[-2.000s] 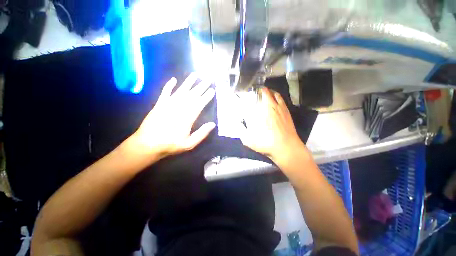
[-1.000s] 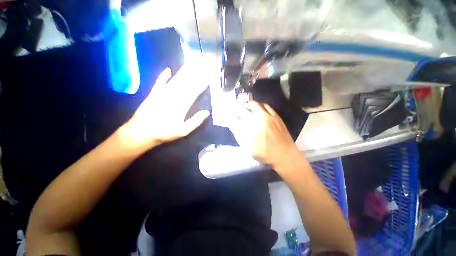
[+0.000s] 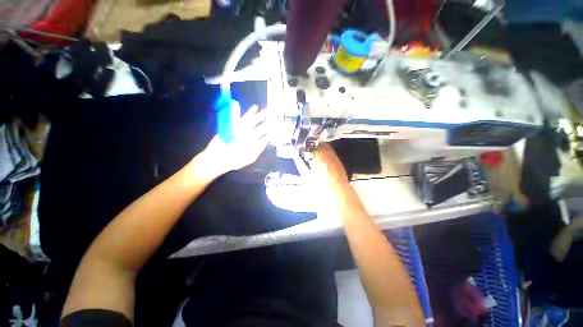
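The sewing machine (image 3: 396, 131), white with a blue stripe, stands in front of me. A large black cloth (image 3: 121, 140) spreads over the table on the left. My left hand (image 3: 240, 144) lies flat on the cloth left of the needle area, fingers apart, under the bright blue lamp (image 3: 225, 116). My right hand (image 3: 323, 167) is at the needle area, washed out by glare; its fingers and anything in them cannot be made out. The presser foot (image 3: 310, 145) shows just above it.
A dark flat rectangle (image 3: 360, 156) and stacked cut pieces (image 3: 441, 181) lie on the bed at right. A blue basket (image 3: 495, 262) is below the table. A yellow and blue thread spool (image 3: 352, 51) tops the machine. Another person's arm (image 3: 562, 239) shows at far right.
The view has moved back, so the machine top and spool now show. My left hand still lies on the cloth. My right hand is closer in under the machine head. The white strip no longer shows clearly.
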